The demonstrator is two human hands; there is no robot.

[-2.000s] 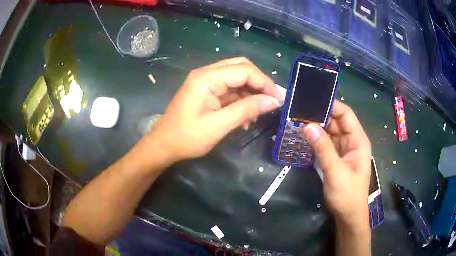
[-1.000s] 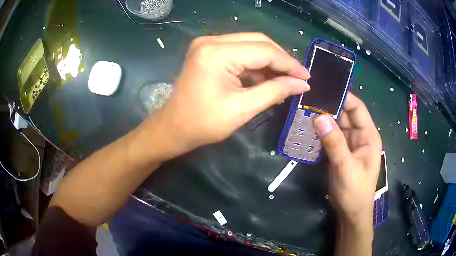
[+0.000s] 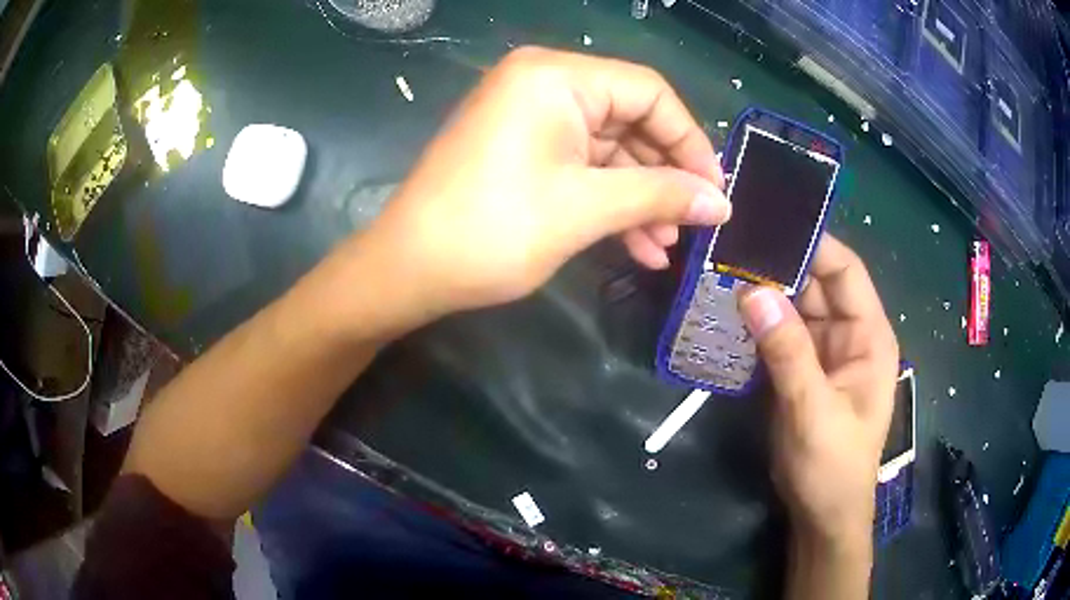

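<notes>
The blue phone front assembly (image 3: 751, 252) is upright, face toward me, with a black screen, pale screen edge, orange strip and grey keypad board. My right hand (image 3: 827, 352) holds it from the right, thumb on the upper right of the keypad and fingers behind. My left hand (image 3: 563, 176) is at the screen's left edge, thumb and forefinger brought together there. Whether a small part is between these fingertips is hidden. A white strip (image 3: 678, 422) shows below the phone; its upper end meets the phone's lower edge in view.
A second phone front (image 3: 898, 469) lies right of my right wrist, partly hidden. A dark tool (image 3: 972, 516) and red-and-white tube (image 3: 980, 293) lie at right. Clear trays (image 3: 939, 106) stand back right. A white rounded object (image 3: 265, 165), yellow-green box (image 3: 88, 152) and clear cup (image 3: 387, 9) are leftward.
My left fingertips have moved up along the phone's left edge onto the screen's side. The phone has shifted slightly right in view. The view has shifted, with the cup now cut off at the top.
</notes>
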